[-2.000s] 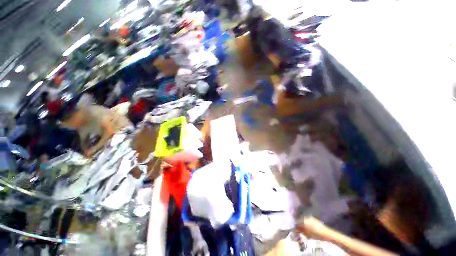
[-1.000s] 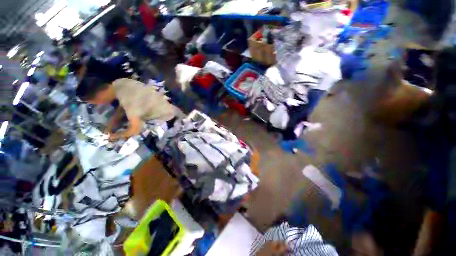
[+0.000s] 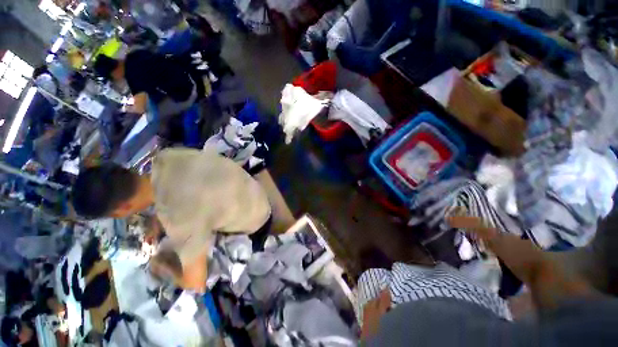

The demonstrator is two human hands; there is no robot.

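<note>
My right hand (image 3: 471, 225) reaches out from the lower right over black-and-white striped fabric (image 3: 482, 203). It is blurred, and I cannot tell whether the fingers hold the fabric. My left hand (image 3: 376, 310) is low at the bottom centre, beside the striped apron (image 3: 434, 291) on my lap. It is blurred and partly cut off by my grey clothing, and its grip cannot be told. A blue plastic crate (image 3: 378, 162) with a red basket (image 3: 446, 154) inside stands just beyond my right hand. Pale pieces lie in the red basket.
A person in a beige shirt (image 3: 203, 193) bends over work at left. Grey-white panels (image 3: 271, 268) are heaped beside them. A cardboard box (image 3: 484, 112) and a large garment heap (image 3: 576, 176) stand at right. Another person in black (image 3: 159, 74) is farther back.
The view has swung left and come closer to the beige-shirted person and the blue crate. My right hand now shows stretched over the striped fabric. The yellow-green crate has left the view.
</note>
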